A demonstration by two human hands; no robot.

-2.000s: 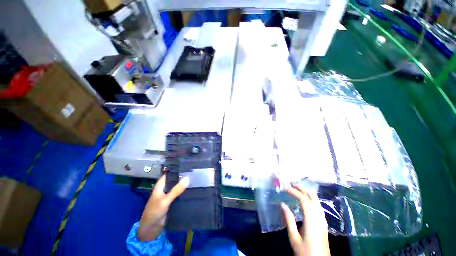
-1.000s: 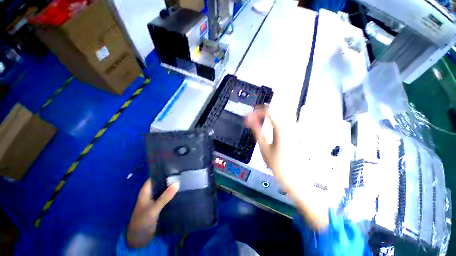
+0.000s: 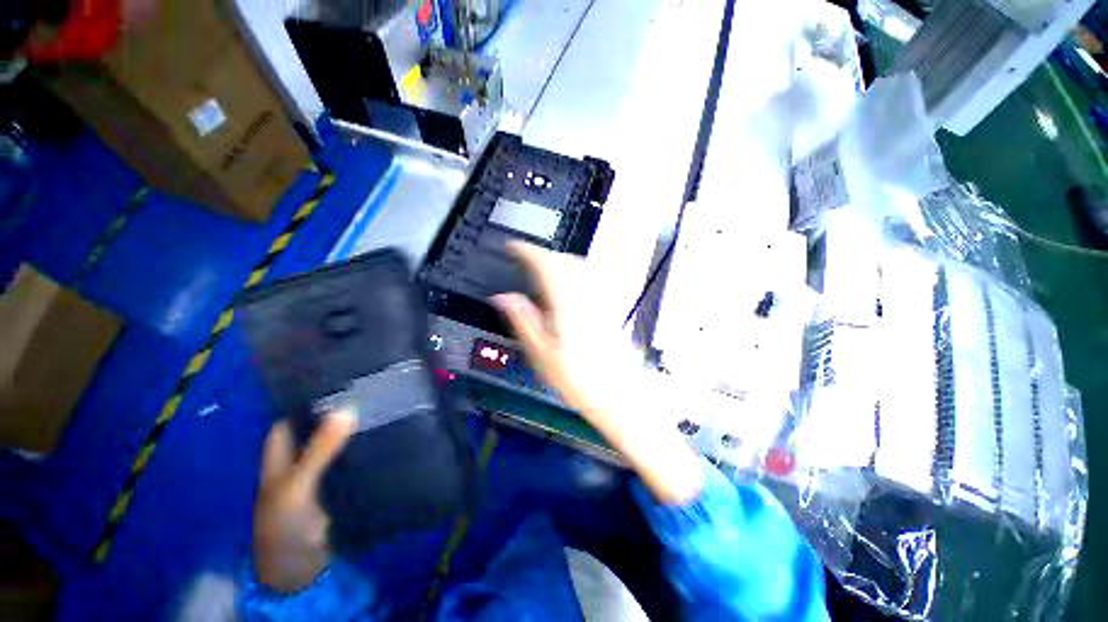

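My left hand (image 3: pixel 298 492) holds a black housing shell (image 3: pixel 352 352) by its lower left side, tilted, in front of the bench machine. It has a silver rectangle across its middle and a dark round feature near the top; it is blurred. A second black housing shell (image 3: pixel 468 249), with a white rectangle and ribbed edges, lies on the front left of the pale machine bed. My right hand (image 3: pixel 541 322) is over its lower right part, fingers apart, holding nothing visible. Whether the fingers touch that shell is unclear.
The pale machine bed (image 3: pixel 608 122) has a red digital display on its front. Stacked white parts in clear plastic (image 3: pixel 972 389) lie at the right. A dark metal device (image 3: pixel 389 73) stands at the back left. Brown cartons (image 3: pixel 231 158) stand on the blue floor.
Since a second ago, the held shell has moved left and tilted, and my right hand has moved left and down over the lying shell. The view has shifted.
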